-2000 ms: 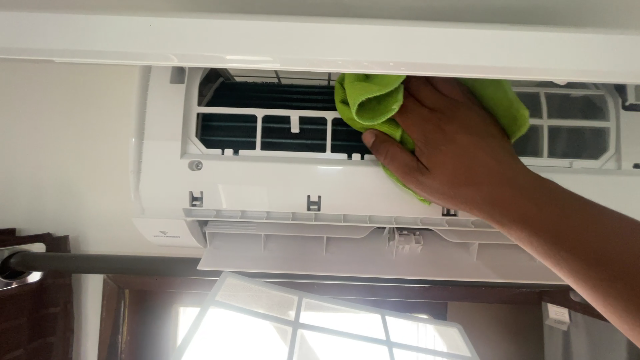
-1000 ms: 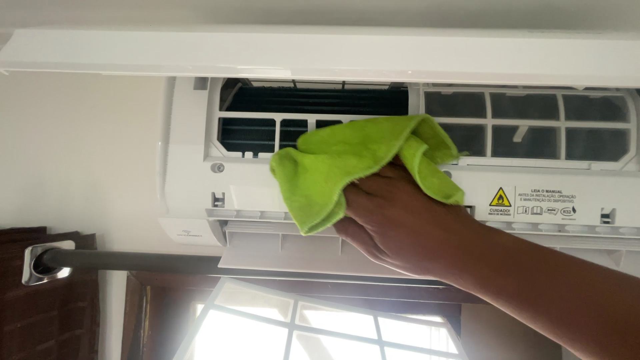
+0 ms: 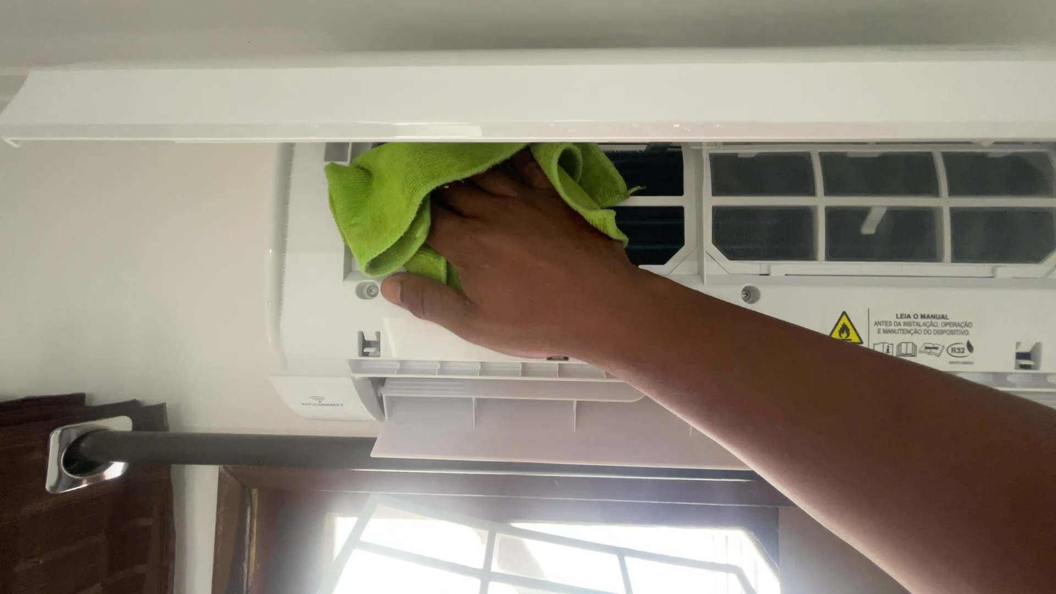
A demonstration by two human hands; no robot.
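Observation:
My right hand (image 3: 520,264) reaches in from the right and presses a green microfibre cloth (image 3: 384,206) against the left intake opening of a wall-mounted air conditioner (image 3: 309,322). Its fingertips are partly hidden in the folds, and the thumb rests on the white casing just below the cloth. Dark coil fins (image 3: 652,235) show behind the lattice to the right of the cloth. Over the right opening a mesh filter (image 3: 879,231) sits in its white grid. My left hand is out of view.
The raised front panel (image 3: 528,99) spans the space above the hand. Below the casing hangs a pale louver flap (image 3: 520,425). A dark curtain rod (image 3: 247,448), a brown curtain (image 3: 82,503) and a wooden window frame (image 3: 511,487) lie lower. A translucent grid panel (image 3: 488,557) crosses the bright window.
My right hand has moved with the cloth up and left from the lower casing, where it was a second ago, onto the left opening. The cloth now covers much of that opening.

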